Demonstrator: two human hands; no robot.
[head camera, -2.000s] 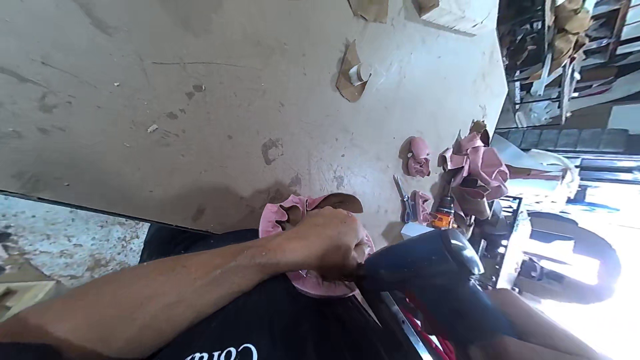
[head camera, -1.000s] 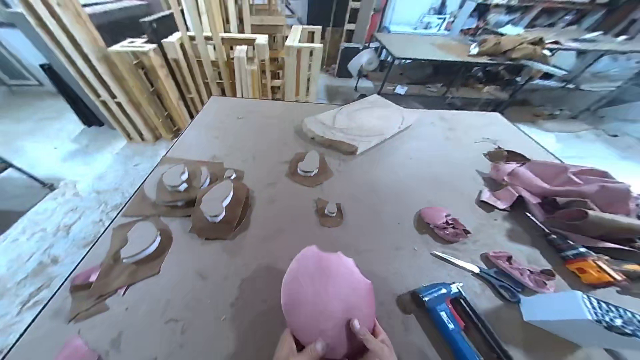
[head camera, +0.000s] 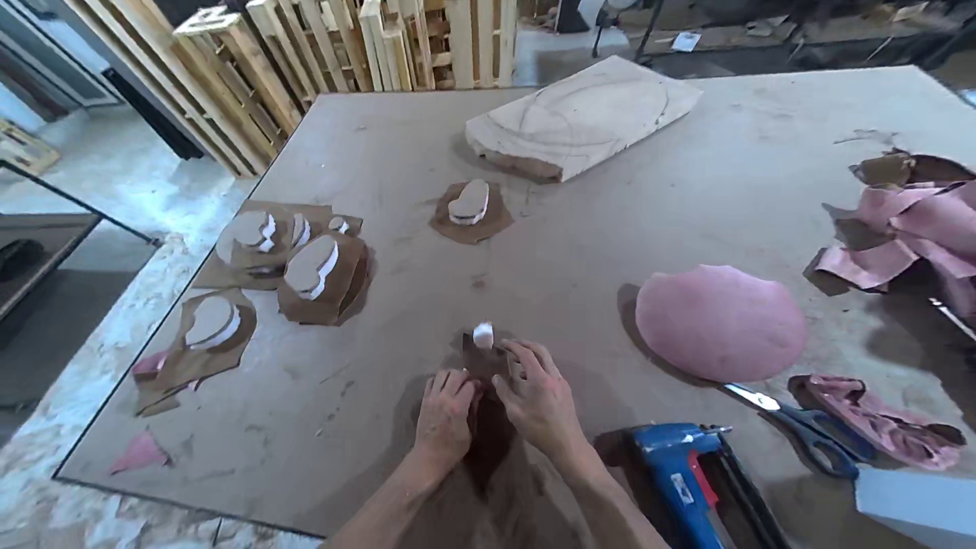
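Observation:
My left hand (head camera: 446, 415) and my right hand (head camera: 537, 393) are side by side at the near middle of the table, both on a dark brown piece of fabric or leather (head camera: 492, 438). Its edge lies between their fingers. A small white foam piece (head camera: 483, 335) sits just beyond my fingertips. To the right lies a rounded pink upholstered pad (head camera: 720, 322). Below it are scissors with dark blue handles (head camera: 808, 431) and a blue staple gun (head camera: 675, 476).
Foam shapes on brown pieces (head camera: 311, 267) lie at the left, with another (head camera: 470, 206) farther back. A large pale foam slab (head camera: 583, 114) lies behind. Pink scraps (head camera: 915, 229), a gathered pink piece (head camera: 884, 419) and a white box (head camera: 915, 503) are at the right.
The pink pad, held in both hands one second ago, now lies on the table to the right. My hands have moved onto the brown piece. The stapling tool in hand two seconds ago is put down.

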